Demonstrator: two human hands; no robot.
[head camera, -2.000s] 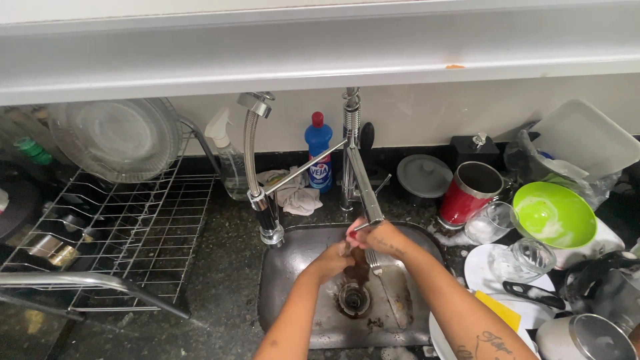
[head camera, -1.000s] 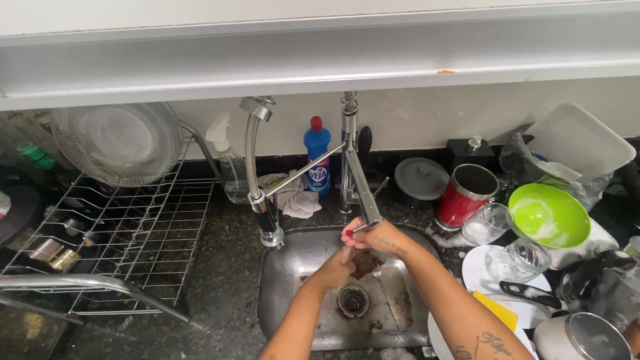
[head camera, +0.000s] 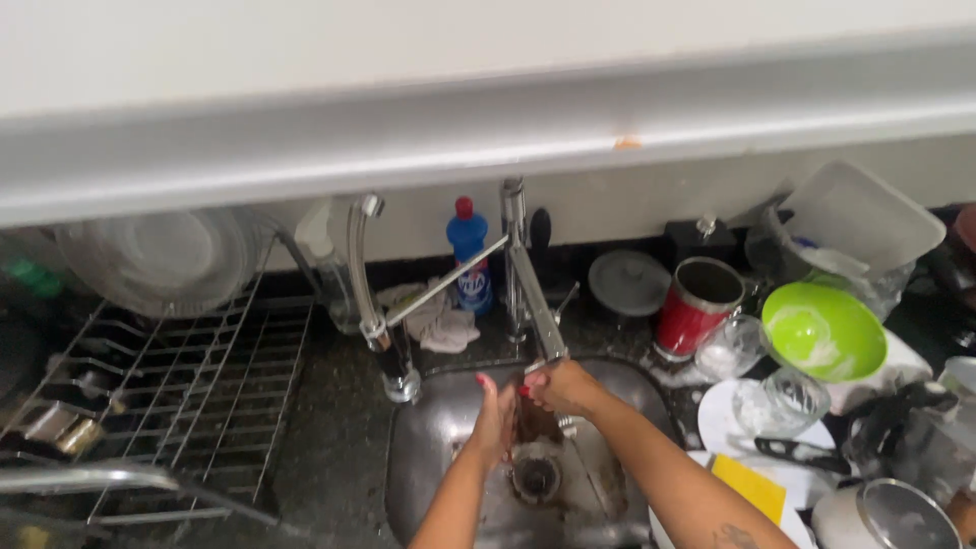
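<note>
Both hands are over the stainless steel sink (head camera: 427, 457), under the spout of the chrome faucet (head camera: 537, 305). My left hand (head camera: 492, 419) has its fingers apart, thumb up, and holds nothing that shows. Just beneath the spout tip, my right hand (head camera: 560, 389) has its fingers curled; whether something small is inside cannot be seen. A fork (head camera: 566, 427) appears partly below my right hand, and I cannot tell if the hand touches it. The drain (head camera: 536, 476) lies below, with brown residue around it.
At left stands a wire dish rack (head camera: 206, 381) with glass plates (head camera: 160, 259). Behind the sink are a blue bottle (head camera: 470, 259), a cloth (head camera: 442, 324) and the spray hose (head camera: 362, 267). On the right crowd a red mug (head camera: 694, 313), green bowl (head camera: 823, 332), yellow sponge (head camera: 751, 484), glasses and plates.
My hands were close together beneath the spout; now they are apart, with my left hand lower and its fingers spread. The view has tilted up somewhat.
</note>
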